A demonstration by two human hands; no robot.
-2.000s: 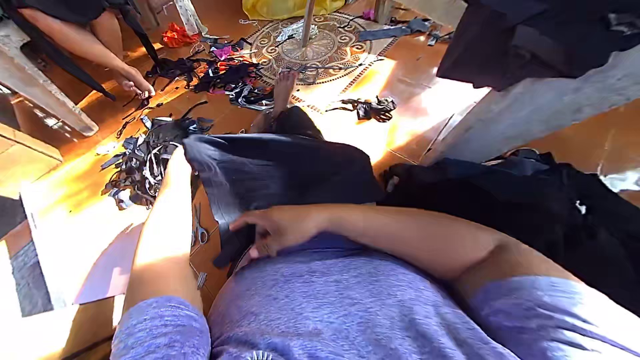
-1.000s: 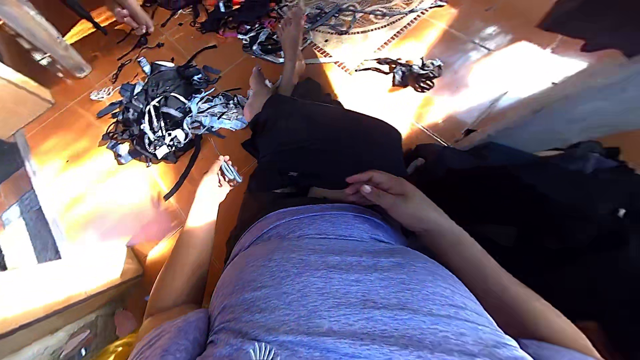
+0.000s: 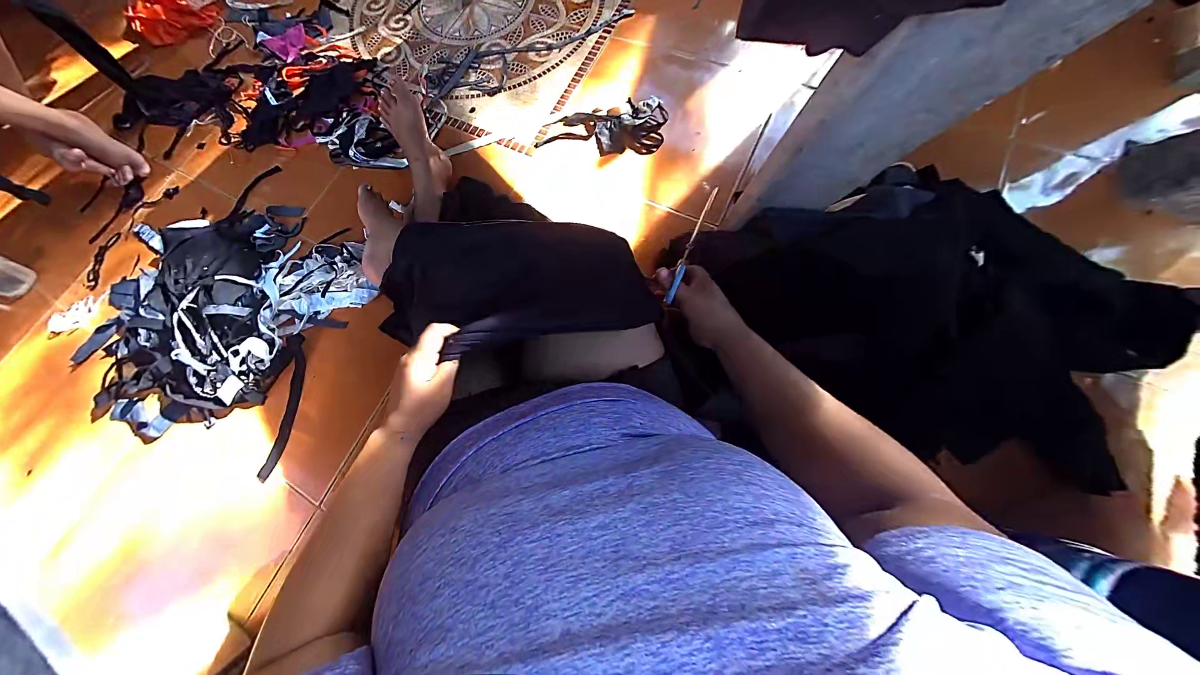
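Observation:
My left hand grips the edge of a black cloth that lies over my lap and legs. On the other side of my lap, my right hand holds a pair of scissors with blue handles, blades pointing away from me. Just beyond that hand a large heap of black fabric spreads over the floor. A pile of black, grey and white fabric strips lies on the tiles to the left of my feet.
Another person's hands hold dark strips at the upper left. Coloured scraps lie near a patterned floor mosaic. A small grey fabric bundle rests beyond my legs. A pale wall or ledge runs along the upper right.
A second ago the scissors were in my left hand, out at the left; now my right hand has them. My left hand has come in to the lap and taken hold of the black cloth.

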